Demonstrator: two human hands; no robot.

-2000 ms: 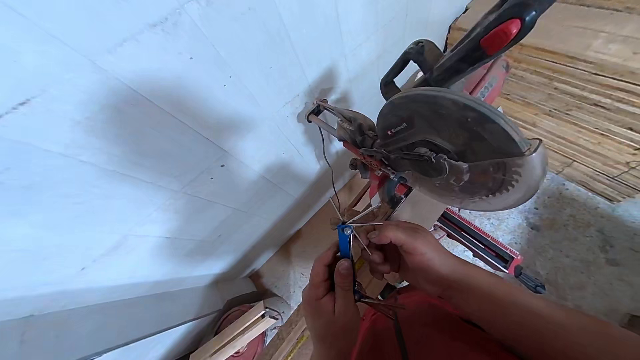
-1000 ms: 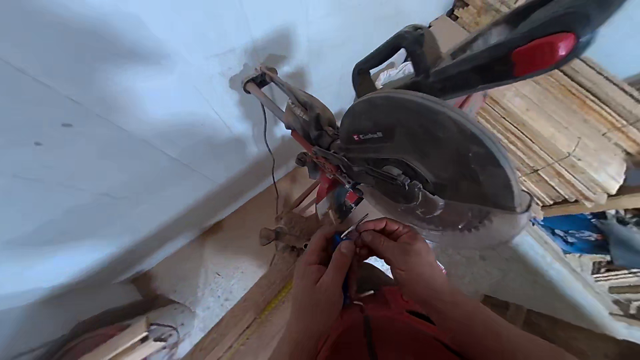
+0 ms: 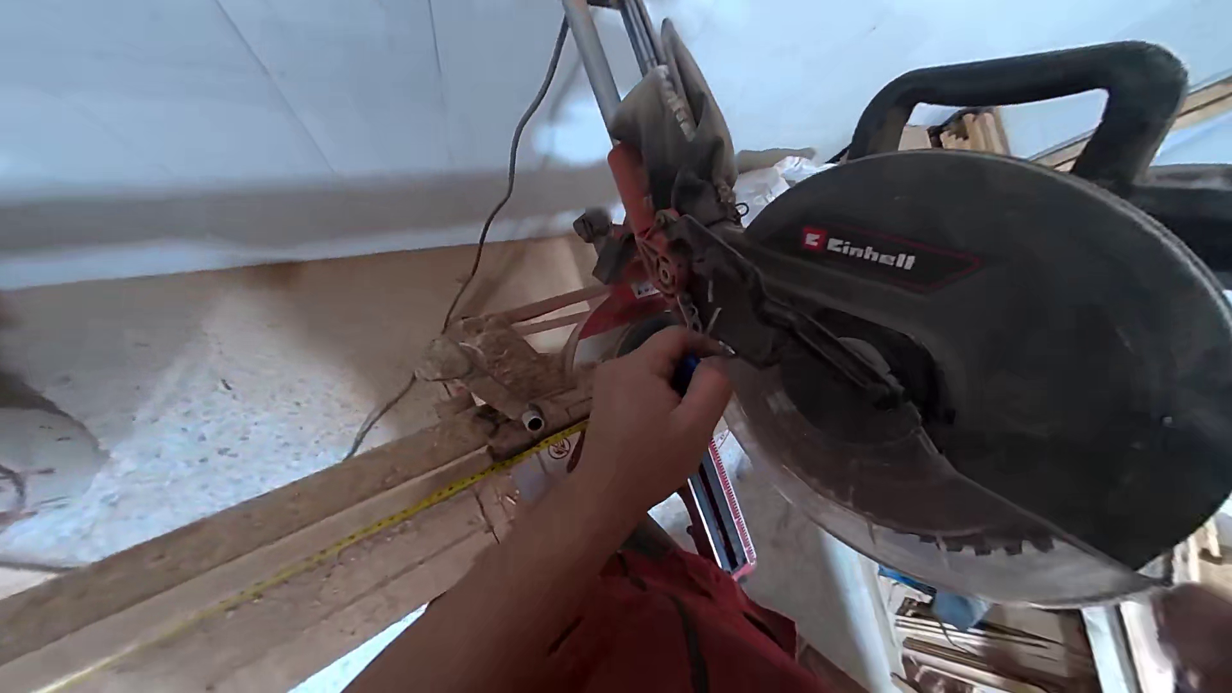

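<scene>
My left hand (image 3: 654, 404) is closed around a blue folding hex key set (image 3: 685, 373), mostly hidden by the fingers, with a thin metal key showing near the fingertips. It is up against the pivot area of a black and red Einhell sliding mitre saw (image 3: 866, 250), left of the blade guard. Whether the key sits in a screw cannot be told. A blurred, skin-toned shape at the lower right edge appears to be my right hand (image 3: 1193, 621), beside the lower end of the guard; its fingers cannot be made out.
The toothed blade (image 3: 972, 544) shows through the clear lower guard. A yellow measuring tape (image 3: 385, 525) runs along a wooden board (image 3: 241, 539) at left. A dusty clamp-like part (image 3: 496, 371) lies by the saw's base, and a dark cable (image 3: 520, 130) hangs along the wall. Wood strips (image 3: 991, 645) lie at lower right.
Both hands were together at the blue hex key set; now only my left hand holds it, up at the saw's pivot. My right hand has moved away to the right. The view is much closer.
</scene>
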